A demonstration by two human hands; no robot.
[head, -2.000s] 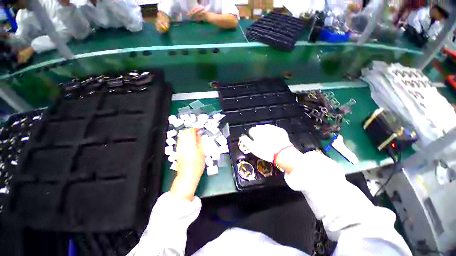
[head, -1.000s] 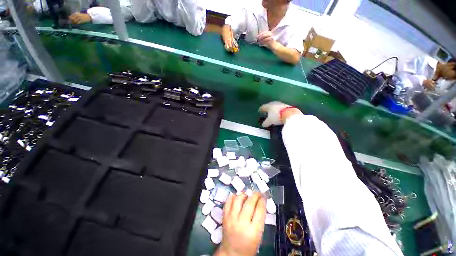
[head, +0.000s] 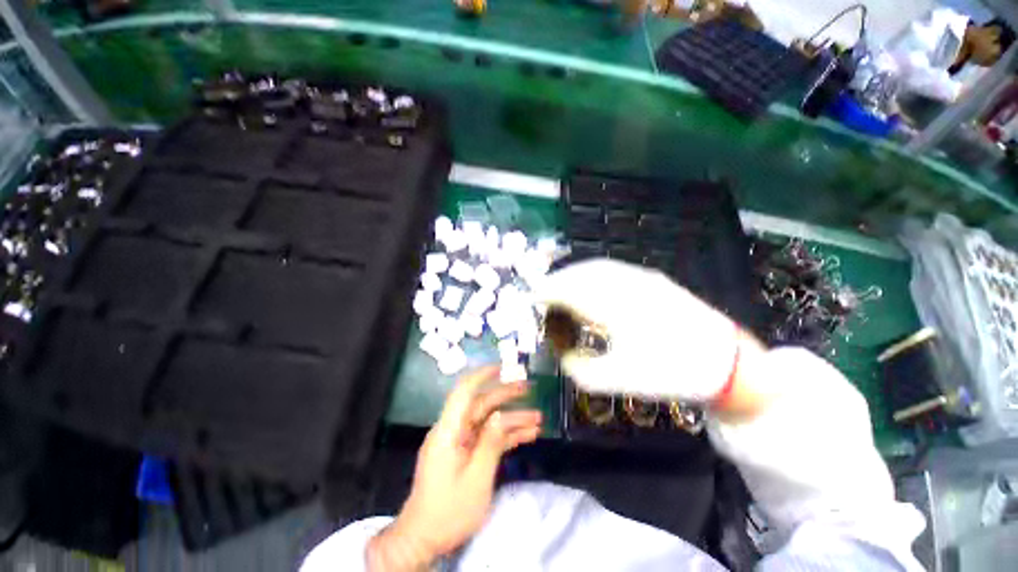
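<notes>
My gloved right hand point(head: 642, 330), blurred, is over the left part of the black pocket tray point(head: 653, 201). A dark, gold-centred round unit point(head: 578, 334) shows at its fingers and looks gripped. More gold-centred units point(head: 639, 410) sit in the tray's near row. My bare left hand point(head: 469, 453) is just left of the tray's near corner, palm down, fingers apart. Its fingertips are beside a white pad point(head: 511, 363) at the near edge of the scattered pads point(head: 454, 297); whether they touch it is unclear.
A large matte black tray point(head: 212, 291) stands at left, small dark parts along its far edge. Another tray of shiny parts point(head: 67, 212) is at far left. Binder clips point(head: 806, 293) lie right of the pocket tray, with a black box point(head: 927, 378) beyond. A raised green ledge crosses behind.
My right hand has come back from the pocket tray's far end to its near left part, and a round unit now shows at its fingers. My left hand has drawn back from the pads.
</notes>
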